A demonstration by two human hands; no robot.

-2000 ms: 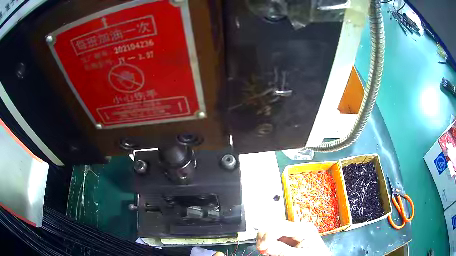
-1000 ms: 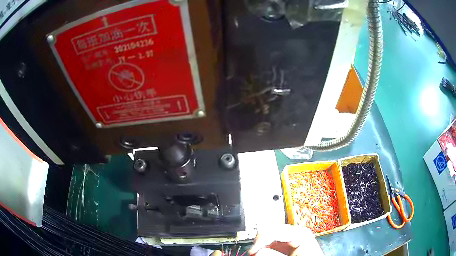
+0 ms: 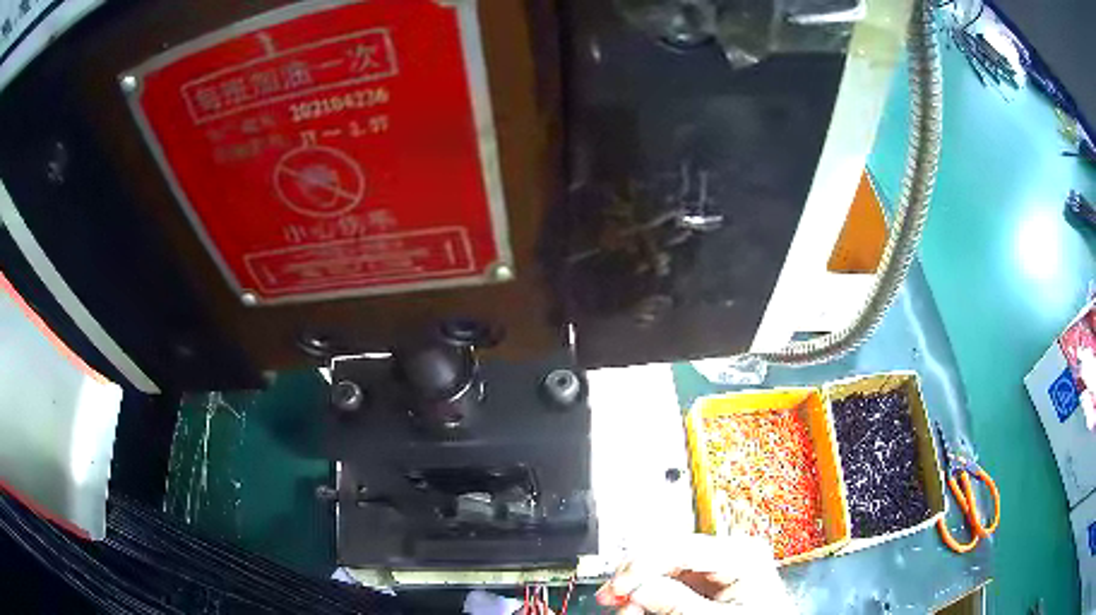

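Thin red and dark wires [image 3: 537, 598] stick up at the bottom edge, just in front of the press base. My right hand [image 3: 697, 577] is at the bottom, right of the wires, overexposed and cut off by the edge. Its fingertips are close together beside a red wire; whether they hold it or a small piece is too bright and small to tell. My left hand is not in view. The black crimping applicator [image 3: 469, 517] stands behind the wires, under the round ram [image 3: 439, 382].
Two joined boxes hold tiny red pieces [image 3: 763, 481] and black pieces [image 3: 880, 463], with orange-handled scissors [image 3: 969, 505] to their right. The press body with its red plate [image 3: 325, 156] fills the upper view. A ribbed conduit [image 3: 919, 156] hangs right; black cables [image 3: 156, 559] lie lower left.
The view has shifted slightly. My right hand's fingertips are apart from the main wire group, and more of the wires shows. The fingertip at the left bottom edge has gone out of view.
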